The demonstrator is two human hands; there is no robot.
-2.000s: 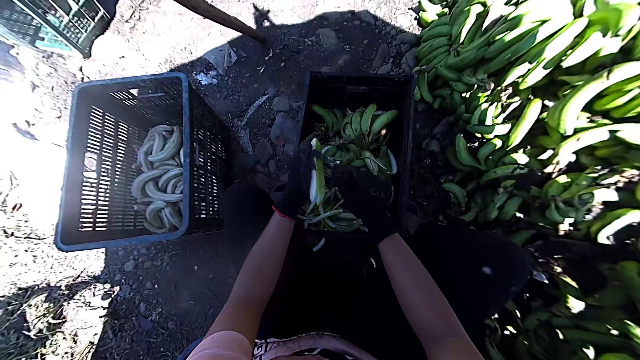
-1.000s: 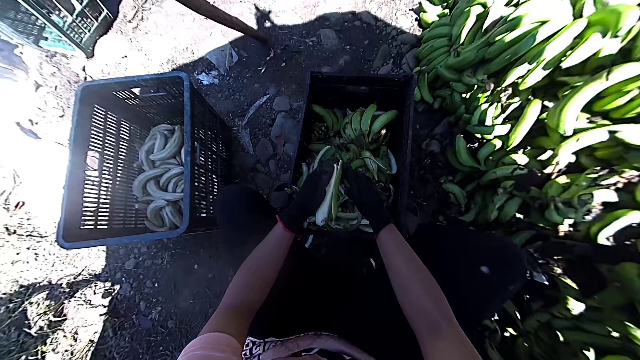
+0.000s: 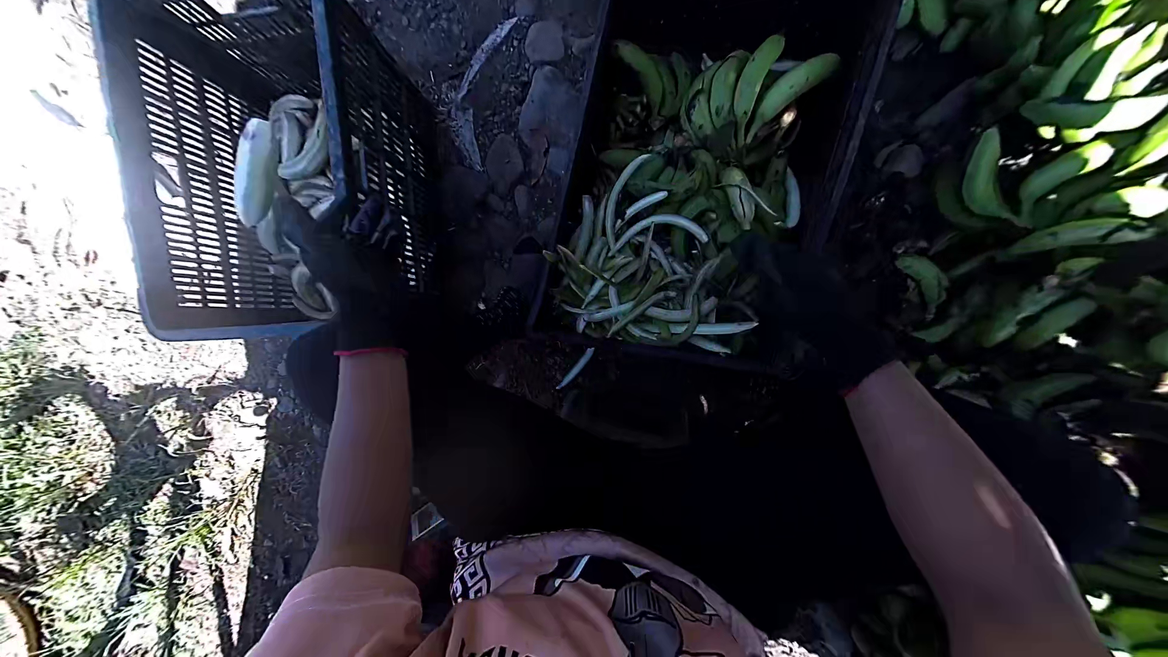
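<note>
My left hand (image 3: 342, 260), in a black glove, reaches over the near side of the left plastic crate, its fingers beside a pale peeled banana (image 3: 256, 173); whether it grips that banana is unclear. More peeled bananas (image 3: 306, 137) lie inside the crate. At the right edge of the dark middle crate is my gloved right hand (image 3: 812, 306), very dark, so its fingers and anything in them cannot be made out. Between the hands, the middle crate holds strips of banana peel (image 3: 657, 274) nearest me and green unpeeled bananas (image 3: 739, 96) farther away.
The slotted left crate (image 3: 219, 330) stands tilted in view on stony ground. Stones (image 3: 547, 100) lie between the two crates. A large heap of green bananas (image 3: 1058, 182) fills the right side. My dark-clothed legs are close below the middle crate, and grass shows at lower left.
My left hand has moved left from the middle crate to the left crate. My right hand has shifted to the middle crate's right edge. The peeled banana earlier between my hands is no longer there.
</note>
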